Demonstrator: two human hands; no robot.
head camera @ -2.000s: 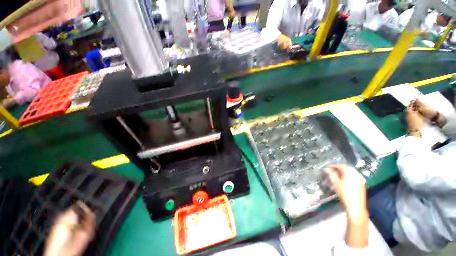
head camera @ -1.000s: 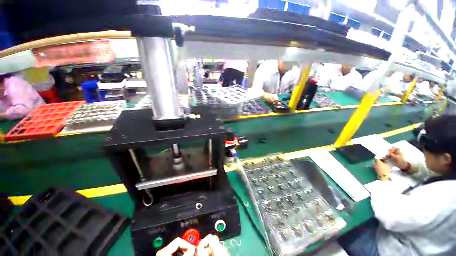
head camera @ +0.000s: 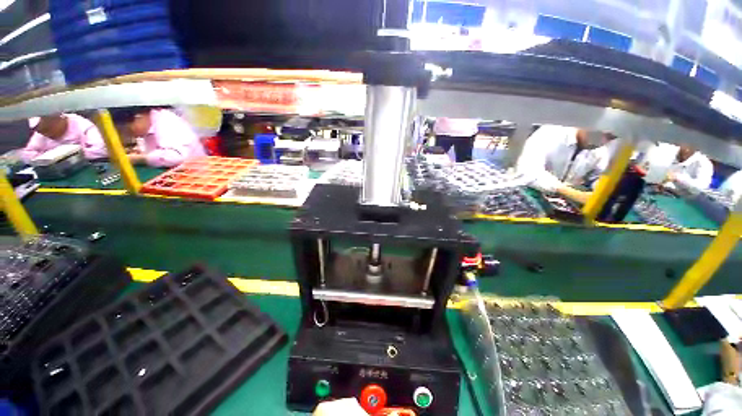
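Observation:
The black pneumatic press point(head camera: 374, 325) stands in front of me with its silvery ram plate point(head camera: 373, 298) between two rods. Two green buttons and a red stop button point(head camera: 373, 398) are on its front panel. A small part of a hand, by its place my left hand point(head camera: 340, 408), shows at the bottom edge below the panel. Its fingers and anything in them are cut off. An orange-red sliver lies just right of it; I cannot tell whether it is my right hand or a tray rim.
A black foam tray point(head camera: 154, 345) lies left of the press. A clear blister tray point(head camera: 553, 357) with rows of parts lies right. More clear trays point(head camera: 37, 280) are far left. A green conveyor point(head camera: 203, 236) runs behind. A black and red fitting point(head camera: 474, 264) is beside the press. People work beyond.
The view has swung left, so the press sits further right in the picture. The two hands seen together at the panel have dropped mostly below the bottom edge.

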